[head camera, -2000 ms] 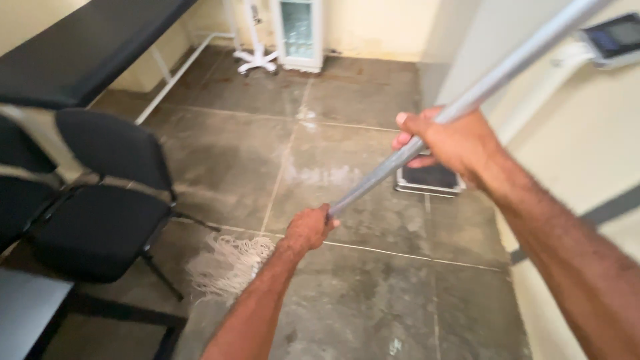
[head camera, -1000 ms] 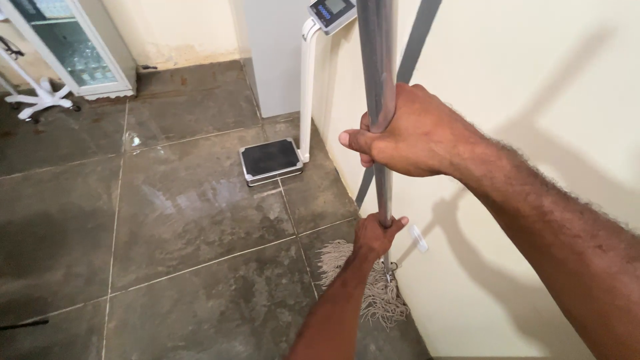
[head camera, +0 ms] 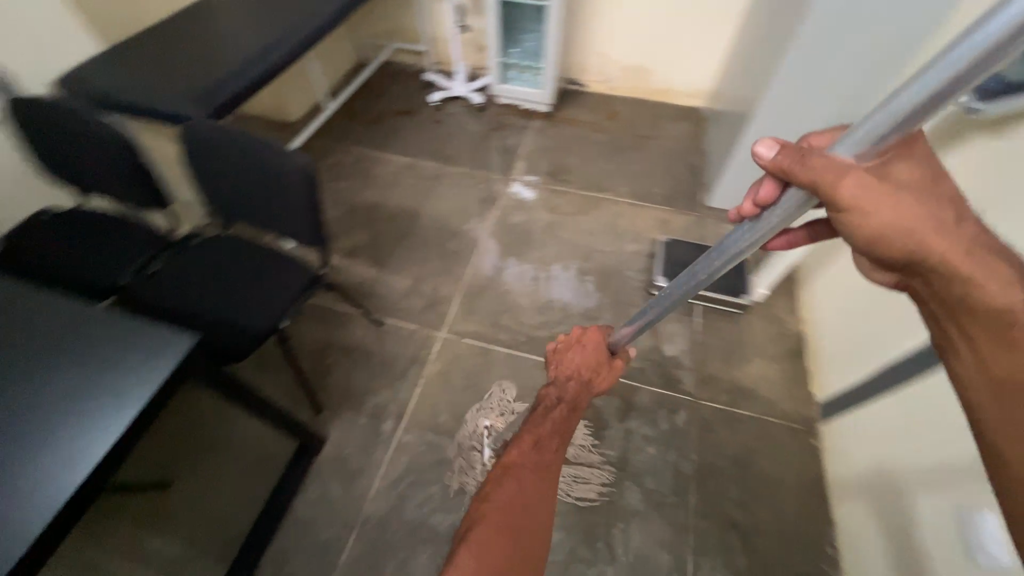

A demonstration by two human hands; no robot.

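A metal mop handle slants from the upper right down toward the middle of the view. My left hand is closed around its lower part. Higher up, my right hand wraps the handle with the thumb along its upper side. The string mop head lies spread on the tiled floor, partly hidden behind my left forearm. Whitish wet marks show on the tiles beyond my left hand.
Black chairs and a dark table stand at the left, with a black padded couch behind. A floor scale is near the right wall. At the back are a glass-fronted cabinet and a white wheeled stand.
The mop head, beside the right wall a second ago, now lies on the floor farther left. Both hands still hold the handle, which slants again. The view has swung left.
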